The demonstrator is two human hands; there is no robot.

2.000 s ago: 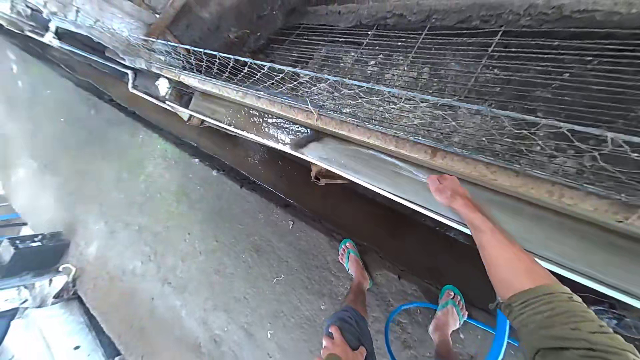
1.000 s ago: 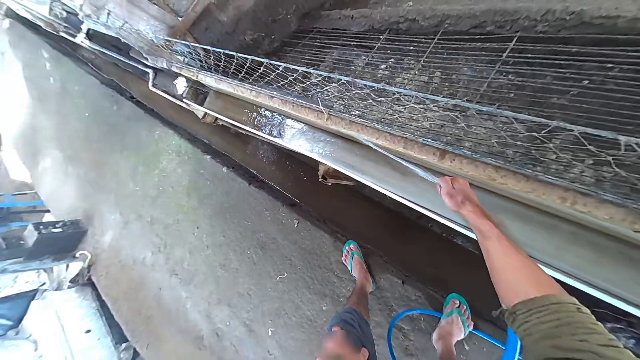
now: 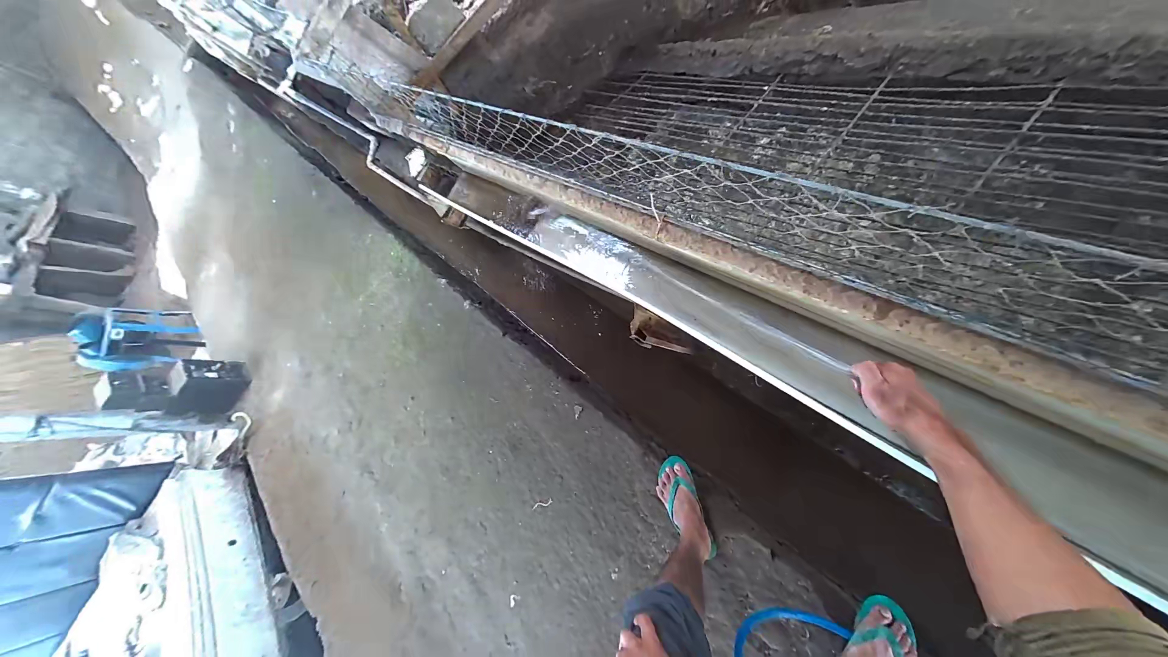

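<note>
My right hand point(image 3: 892, 394) is closed around what looks like a hose end, mostly hidden in the fist, above a long grey trough point(image 3: 785, 342). From it a thin jet of water runs up-left along the trough and splashes white point(image 3: 593, 255) on its bottom. Part of a blue hose point(image 3: 789, 616) shows on the ground between my feet; its link to the hand is out of view. At the bottom edge, my left hand point(image 3: 641, 639) is partly visible beside my left knee, and whether it holds anything cannot be seen.
Wire netting point(image 3: 776, 214) and a wire-rod cage floor point(image 3: 912, 137) run beside the trough. Below lies a dark wet gutter point(image 3: 730, 411) with a rusty metal bracket point(image 3: 657, 330). Wet concrete point(image 3: 438, 438) extends left to dark boxes point(image 3: 210, 385) and a blue metal frame point(image 3: 151, 333).
The water splash has shifted along the trough, away from a dark patch seen two seconds ago. My right hand stays over the trough. The view has turned somewhat, showing more at left.
</note>
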